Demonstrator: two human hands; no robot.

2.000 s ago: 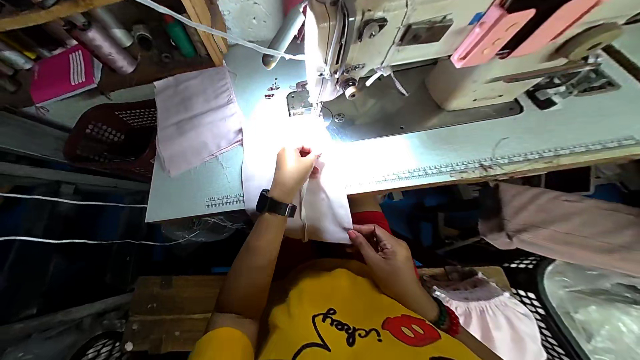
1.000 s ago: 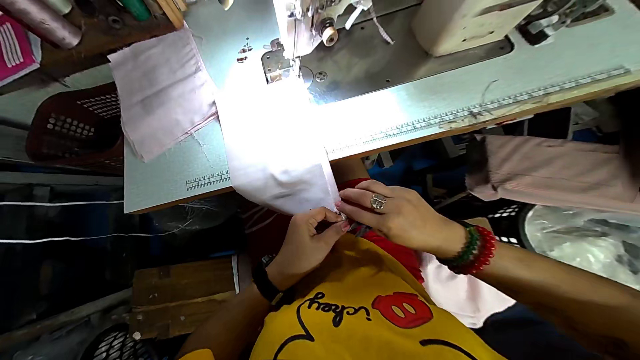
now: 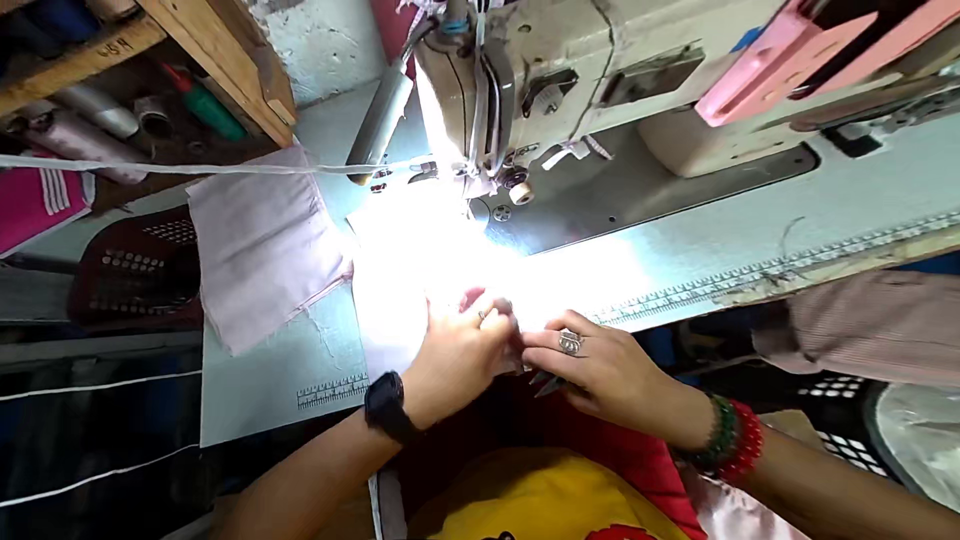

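Observation:
A pale fabric piece (image 3: 390,300) lies under the head of the sewing machine (image 3: 517,82), washed out by the lamp's glare. My left hand (image 3: 469,334), with a dark watch at the wrist, grips the fabric near the table's front edge. Close beside it, my right hand (image 3: 592,360) pinches the fabric's edge; a small dark pointed metal tool (image 3: 551,385), perhaps thread snips, shows under its fingers. The needle area is hidden by glare. To the left, a stack of pale pink fabric pieces (image 3: 262,240) rests on the table.
A printed ruler strip (image 3: 750,271) runs along the table's front edge. At left are a dark red plastic basket (image 3: 135,262) and a wooden shelf (image 3: 82,56) with thread spools. Pinkish fabric (image 3: 885,322) hangs at right, by a plastic-lined basket (image 3: 919,427). A white cord (image 3: 225,168) crosses the upper left.
Both hands have moved up from near the lap, where they met at the fabric's lower end a second ago, to the table's edge. The view has shifted.

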